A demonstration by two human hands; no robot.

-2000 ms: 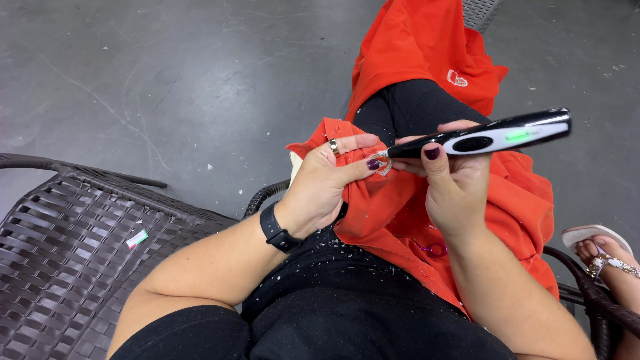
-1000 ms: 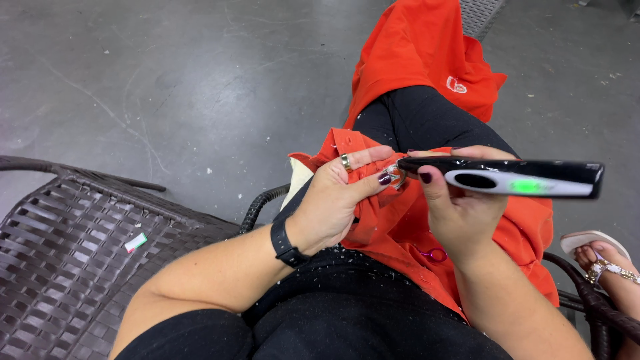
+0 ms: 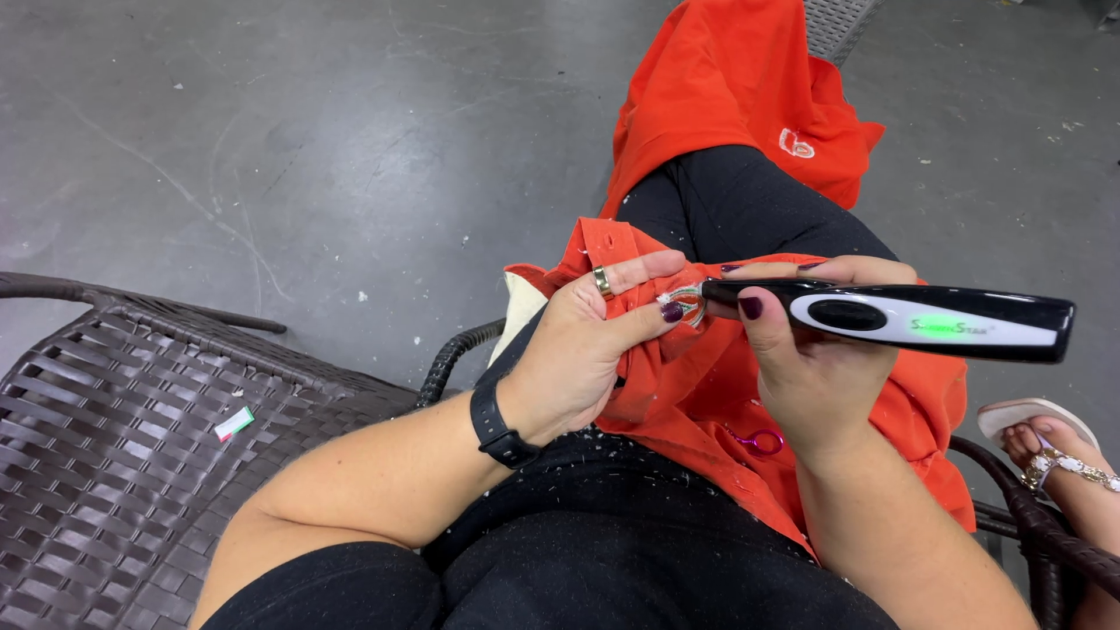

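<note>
An orange-red garment [image 3: 700,114] with white embroidery [image 3: 796,143] lies over my lap and legs. My left hand [image 3: 595,337], wearing a ring and a black wristband, pinches a fold of it by a patch of embroidery [image 3: 687,302] with loose threads. My right hand [image 3: 814,350] holds a black-and-white handheld electric trimmer [image 3: 901,317], its green light lit. The trimmer's narrow tip meets the embroidery beside my left thumb; the fold partly hides the contact. Small pink-handled scissors or a similar tool [image 3: 763,442] rest on the garment, only the finger loop plain.
At the left stands a brown woven chair [image 3: 157,464] with a small white, green and red tag [image 3: 234,423] on its seat. Chair arms flank my lap. Another person's sandaled foot [image 3: 1050,442] is at the right edge. Thread bits are scattered on my black clothing.
Against two seconds ago, the trimmer is tilted differently, its back end now lower in view, and its tip remains by my left thumb. The held fold and my left fingers have shifted slightly.
</note>
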